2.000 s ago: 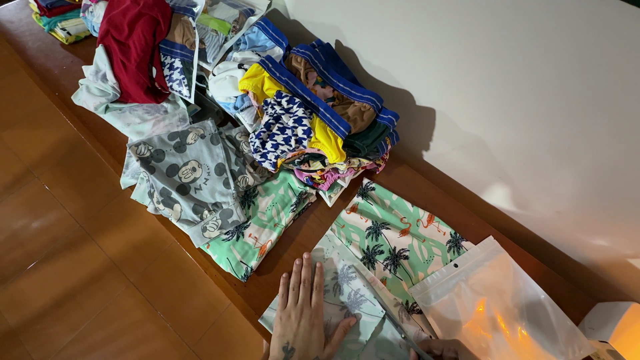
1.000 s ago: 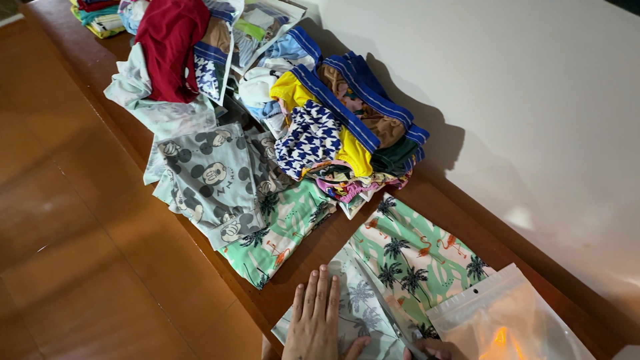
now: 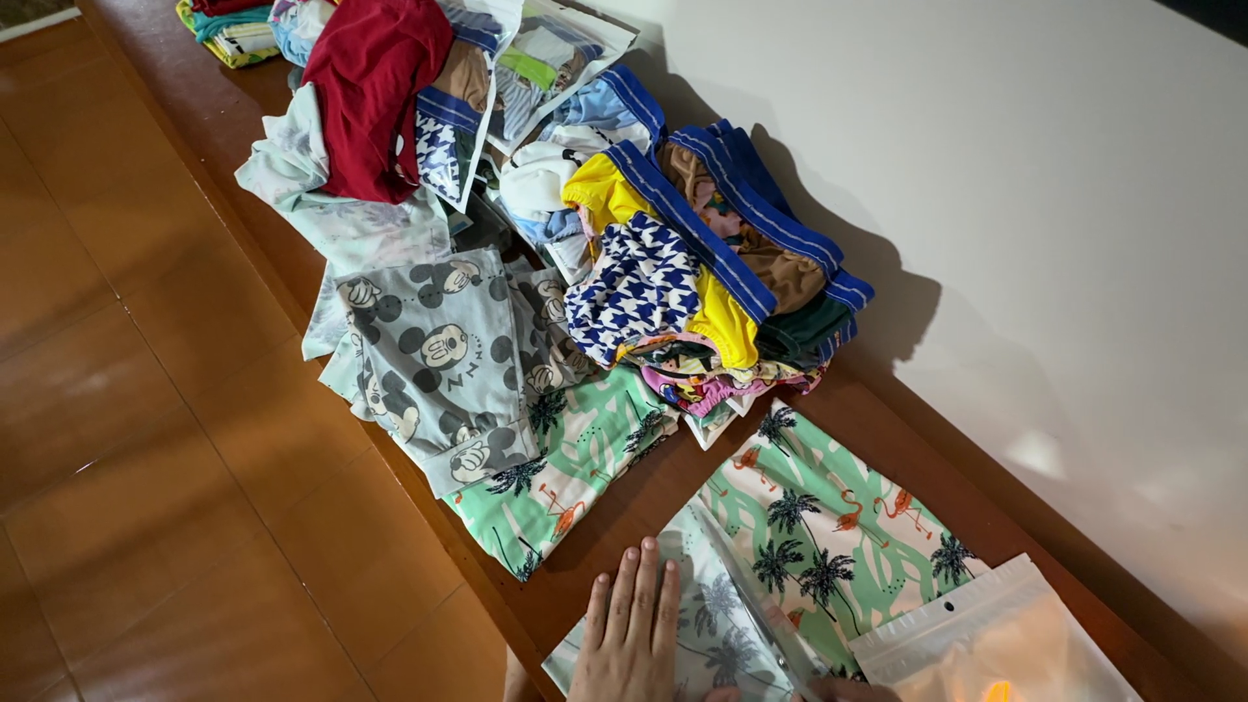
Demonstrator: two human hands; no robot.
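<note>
My left hand (image 3: 632,624) lies flat, palm down, at the bottom centre on a pale layer (image 3: 726,629) through which a palm-tree print shows faintly. Whether this layer is the cloth's reverse side or a frosted bag is unclear. Beside it, up and to the right, spreads green and pink cloth with palms and flamingos (image 3: 829,526). Only a dark part of my right hand (image 3: 850,690) shows at the bottom edge, near the lower end of that cloth; its grip is hidden. A frosted zip bag (image 3: 1004,634) is just to its right, with an orange glow on it.
A heap of clothes fills the upper part of the wooden surface (image 3: 624,507): grey cartoon-print cloth (image 3: 439,351), a red garment (image 3: 375,97), blue-waistband briefs (image 3: 682,234) and clear packages (image 3: 561,63). Folded clothes (image 3: 234,29) sit at top left. A white wall (image 3: 975,195) is right, tiled floor (image 3: 146,439) left.
The view has shifted, so the heap sits farther right in the picture. My left hand stays flat on the pale layer, and the clothes keep their arrangement.
</note>
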